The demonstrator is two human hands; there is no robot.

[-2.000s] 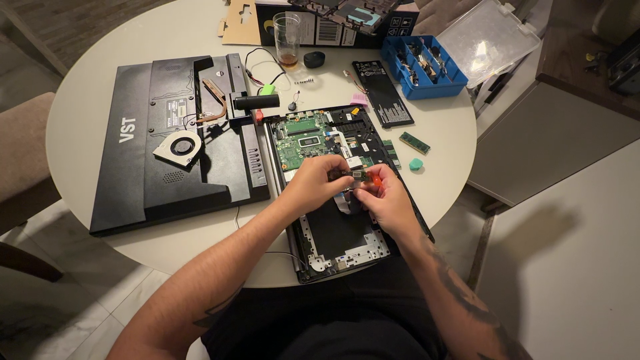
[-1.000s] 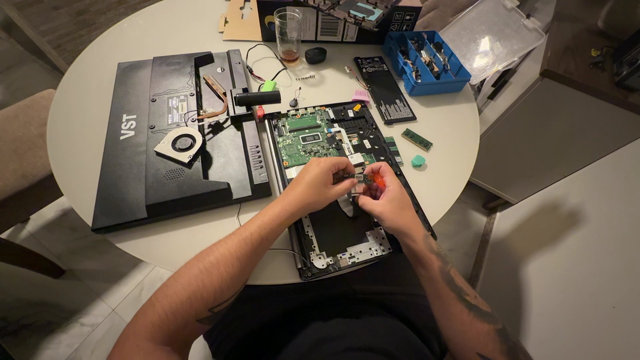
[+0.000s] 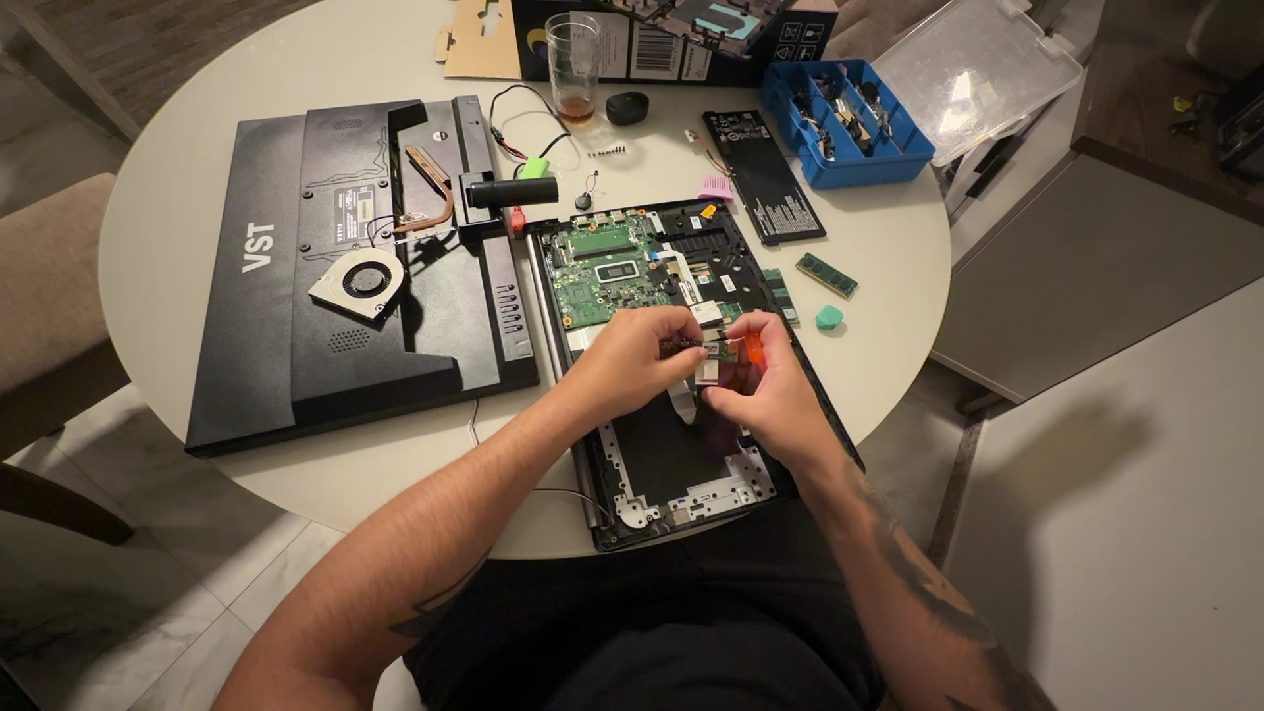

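Observation:
An opened laptop chassis (image 3: 681,474) lies on the round table, its green motherboard (image 3: 600,286) showing at the upper left. Over its middle, my left hand (image 3: 642,360) pinches one end of a small circuit board (image 3: 719,351) between thumb and fingers. My right hand (image 3: 775,395) is at the board's other end, with a small orange item (image 3: 755,349) by its index finger. A white ribbon cable (image 3: 681,400) hangs below the board. My fingers partly cover the board and the orange item. A memory module (image 3: 828,276) and a teal pick (image 3: 829,317) lie right of the chassis.
A black monitor (image 3: 267,326) lies left, bearing a fan (image 3: 363,284) and a copper heat pipe (image 3: 434,193). Behind the chassis are a laptop battery (image 3: 765,178), a blue compartment box (image 3: 859,173), a glass (image 3: 573,74) holding some liquid, a black case (image 3: 627,108) and a row of screws (image 3: 607,151).

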